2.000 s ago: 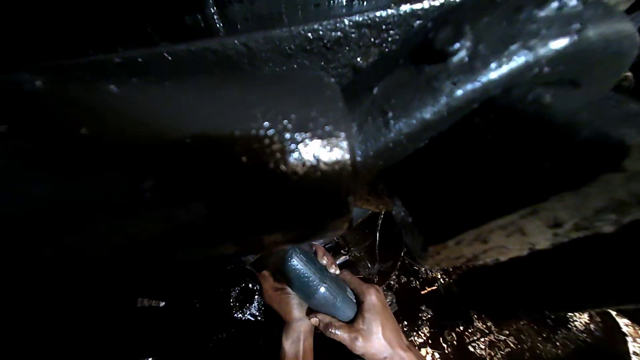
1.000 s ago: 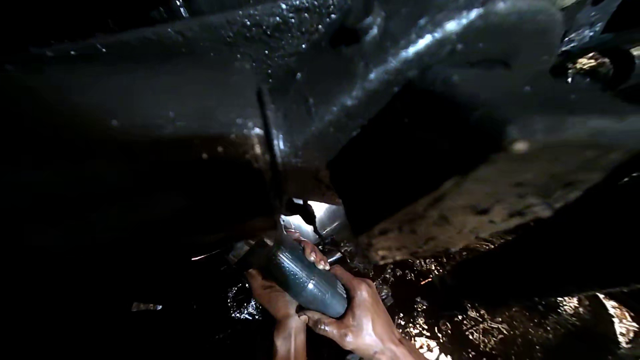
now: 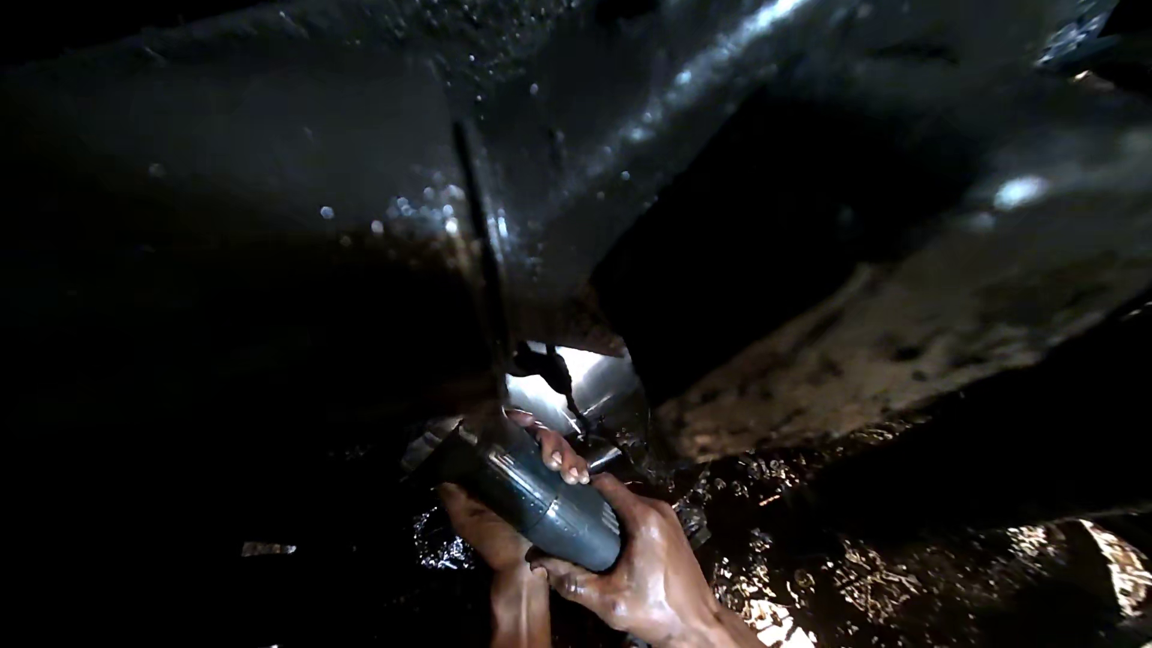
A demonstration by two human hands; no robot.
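Low in the head view, a dark grey-blue cylindrical body [image 3: 549, 513], apparently a power tool's housing, lies slanted between both hands. Slots show near its rounded lower right end. My left hand [image 3: 486, 531] is closed around its middle from below and the left; fingertips curl over its far side. My right hand [image 3: 639, 558] grips the lower right end, thumb underneath. The housing's upper left end fades into shadow, so what it carries there is hidden. Just beyond it, a dark bent part [image 3: 544, 364] stands against a bright metallic surface [image 3: 589, 369].
Large dark, wet-looking structures [image 3: 558, 162] hang over the hands, with a thin dark upright strip [image 3: 477, 216] before them. A rough brownish beam or edge [image 3: 810, 360] slants at the right. Below it is wet, glinting ground [image 3: 864, 576].
The view has shifted, and the bright surface beyond the hands now shows. Both hands still hold the housing; slots near its lower end have come into sight.
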